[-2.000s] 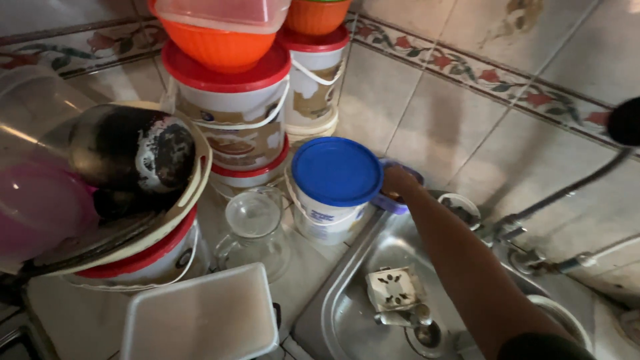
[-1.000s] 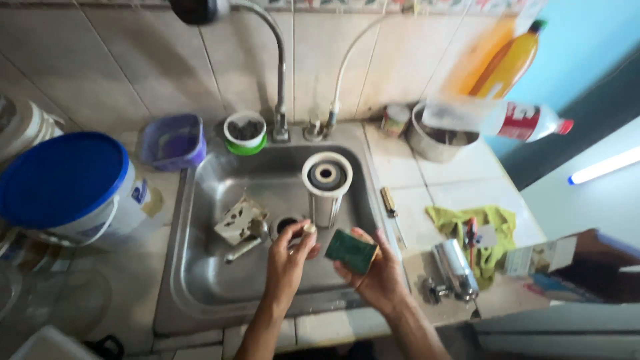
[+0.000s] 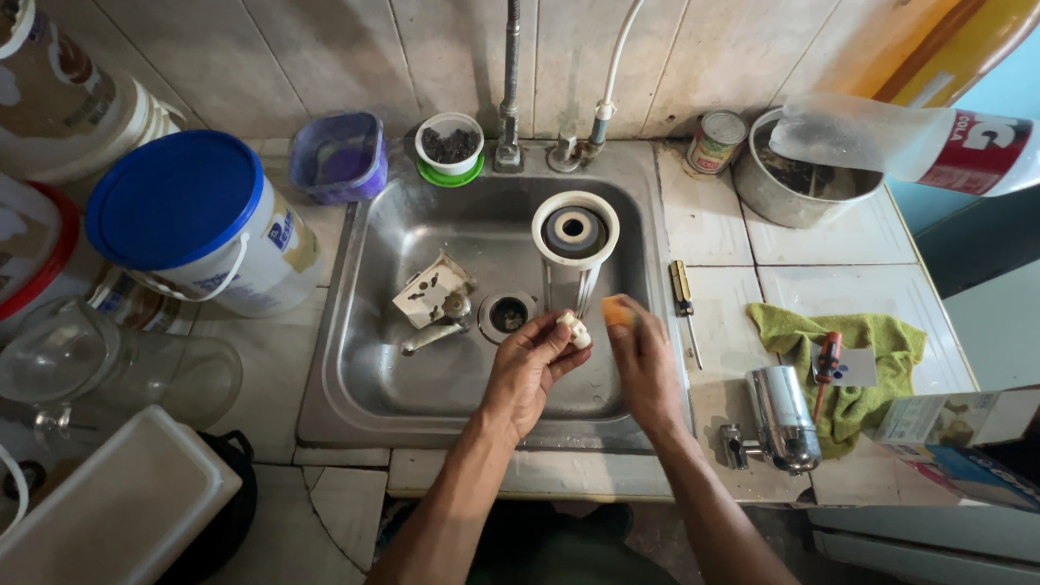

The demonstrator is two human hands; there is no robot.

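Note:
My left hand (image 3: 532,366) holds a small white plastic fitting (image 3: 575,331) between thumb and fingers, over the front part of the steel sink (image 3: 422,390). Just right of it, my right hand (image 3: 646,357), slightly blurred, grips a sponge (image 3: 619,313) whose orange side shows. Behind both hands a white cylindrical filter housing with a dark ring inside (image 3: 575,230) stands upright in the basin. A dirty white perforated plate (image 3: 431,294) and a detached metal faucet spout (image 3: 439,331) lie left of the drain (image 3: 509,314).
A blue-lidded bucket (image 3: 175,199), a purple tub (image 3: 340,158) and a glass jug (image 3: 179,382) flank the sink's left. On the right are a yellow-handled screwdriver (image 3: 682,292), a chrome faucet filter (image 3: 784,414), a green cloth (image 3: 877,333), a metal pot (image 3: 808,203) and a tin can (image 3: 717,142).
Two seconds ago one hand was at a purple tub by the bucket. One second ago the sponge's green side showed; now its orange side does. The view has swung right since the first frame.

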